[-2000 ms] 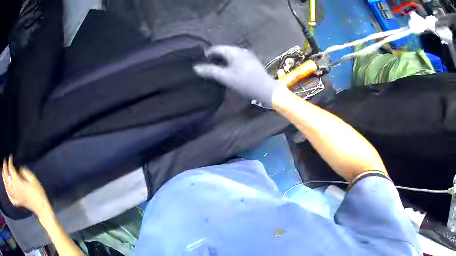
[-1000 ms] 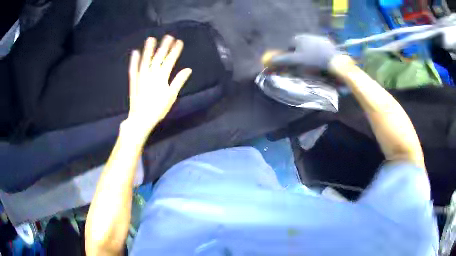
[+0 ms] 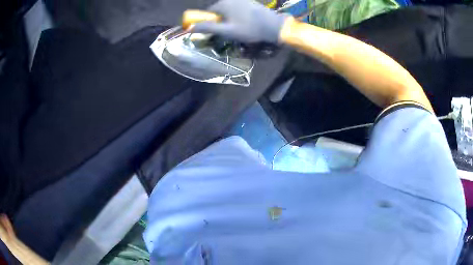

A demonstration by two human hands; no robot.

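Note:
The dark jacket (image 3: 98, 93) lies spread over the left and middle of the pressing table. My right hand (image 3: 246, 21), in a grey glove, is closed around the orange handle of the silver steam iron (image 3: 202, 59). The iron is at the jacket's right edge, its pointed end toward the left; whether it touches the cloth I cannot tell. My bare left hand (image 3: 6, 230) is at the far left edge of the picture, partly cut off, beside the jacket's lower left part. Its fingers are hidden or out of the picture.
Dark garments (image 3: 373, 67) lie at the right. Green cloth (image 3: 347, 11) is at the top right. The table's light grey edge (image 3: 116, 212) shows in front of me at the lower left. A thin white cord (image 3: 332, 130) runs to the right past my arm.
My right hand took hold of the iron and brought it left to the jacket. My left hand moved up onto the jacket, then back to the far lower left. The view has shifted.

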